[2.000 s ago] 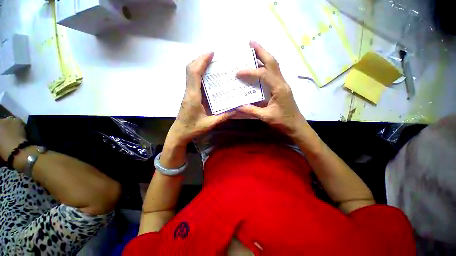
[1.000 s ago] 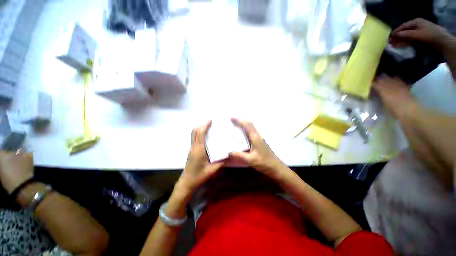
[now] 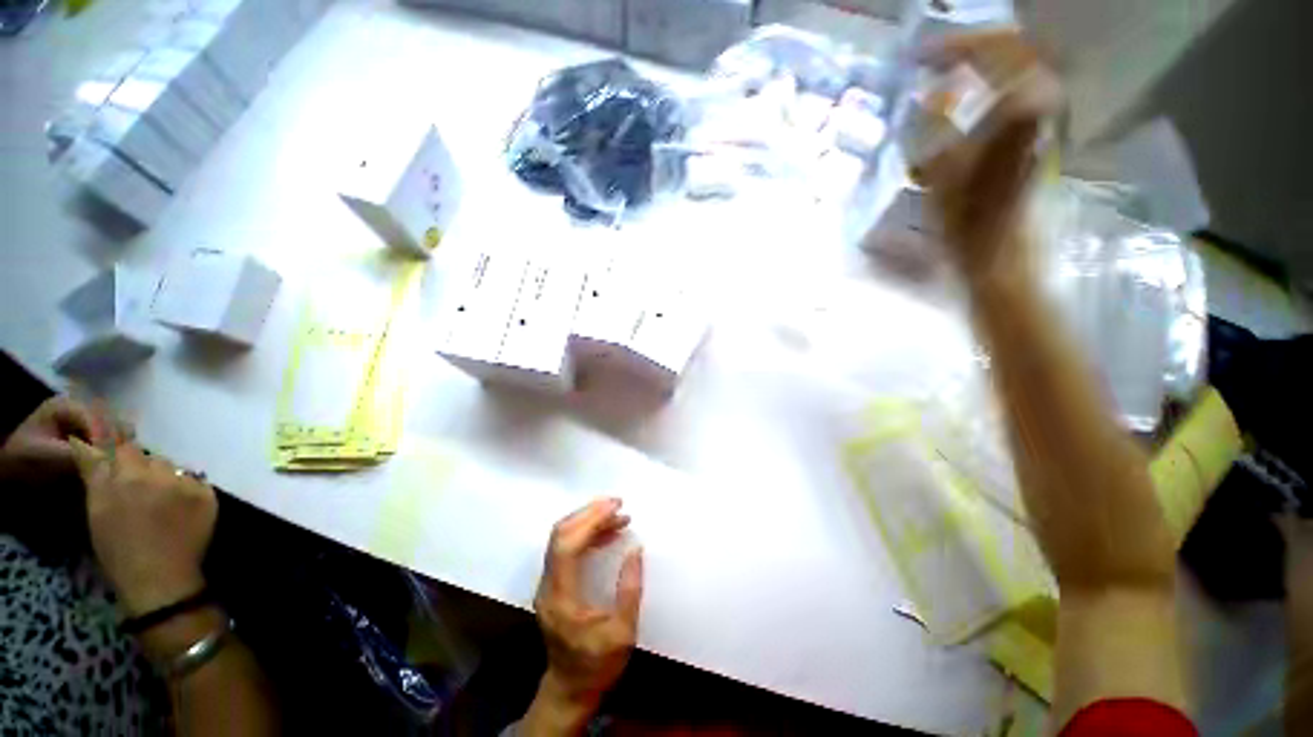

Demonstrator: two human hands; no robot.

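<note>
My left hand (image 3: 588, 612) is at the table's front edge, thumb and fingers curled around a pale, washed-out white box (image 3: 608, 566). My right hand (image 3: 991, 137) is raised far forward at the upper right and is blurred. A small whitish patch shows at its fingers; whether it is held is unclear. Below and beside this hand is a white box (image 3: 904, 228), partly hidden. White printed boxes (image 3: 521, 320) stand side by side in mid-table, with another (image 3: 642, 343) at their right.
A yellow-white sheet stack (image 3: 339, 382) and boxes (image 3: 216, 295) are at left. Long box rows (image 3: 159, 108) stand behind. A dark bagged bundle (image 3: 598, 137) and clear plastic (image 3: 1138, 310) lie farther back. Another person's hands (image 3: 137, 504) are at left; yellow-white sheets (image 3: 936, 533) lie at right.
My right hand has left the box and reached far forward to the upper right. My left hand stays at the table edge. The view has turned and shows more of the table's back.
</note>
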